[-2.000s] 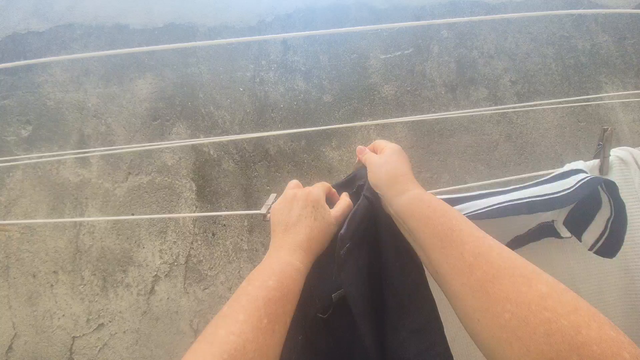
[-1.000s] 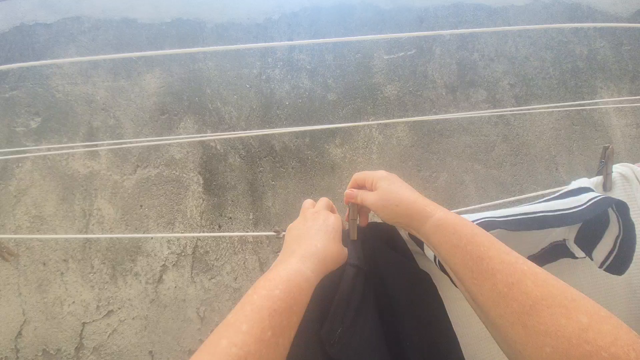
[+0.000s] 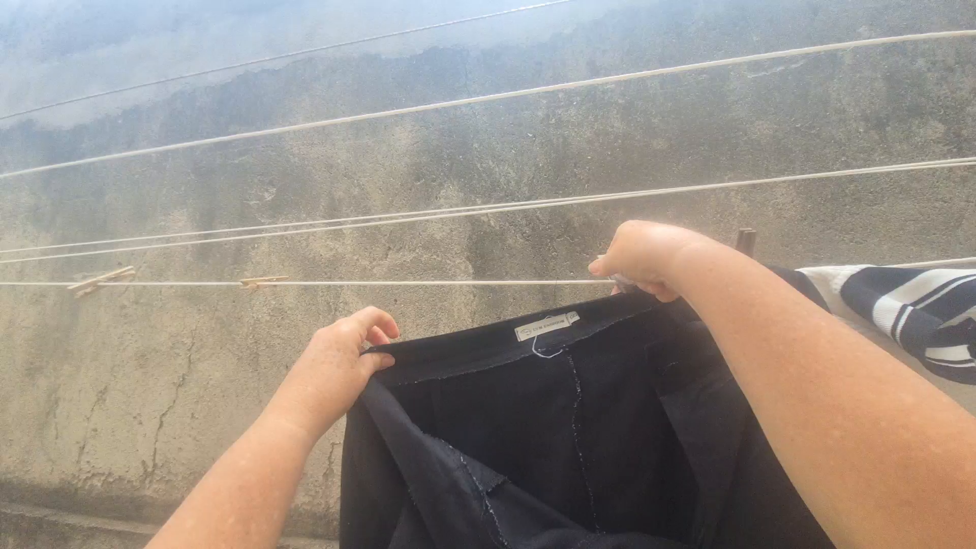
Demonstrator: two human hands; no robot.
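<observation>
A dark garment (image 3: 610,427) with a waistband hangs below the lowest clothesline (image 3: 457,283), its inside with pale stitching and a sewn label (image 3: 547,326) facing me. My left hand (image 3: 354,347) pinches the left end of the waistband, a little below the line. My right hand (image 3: 644,259) is closed at the line above the waistband, on a small pale thing, mostly hidden, that looks like a clothespin. Right of that hand, a brown clothespin (image 3: 746,242) stands upright at the garment's right part.
Two wooden clothespins, one (image 3: 101,280) at far left and one (image 3: 264,282) nearer, sit on the lowest line. Higher clotheslines (image 3: 488,97) cross before a rough concrete wall (image 3: 229,381). A striped dark and white garment (image 3: 915,309) hangs at right.
My left hand has moved left along the waistband, which is now spread wide. My right hand has let go of the brown clothespin it held a second ago. The view has shifted left.
</observation>
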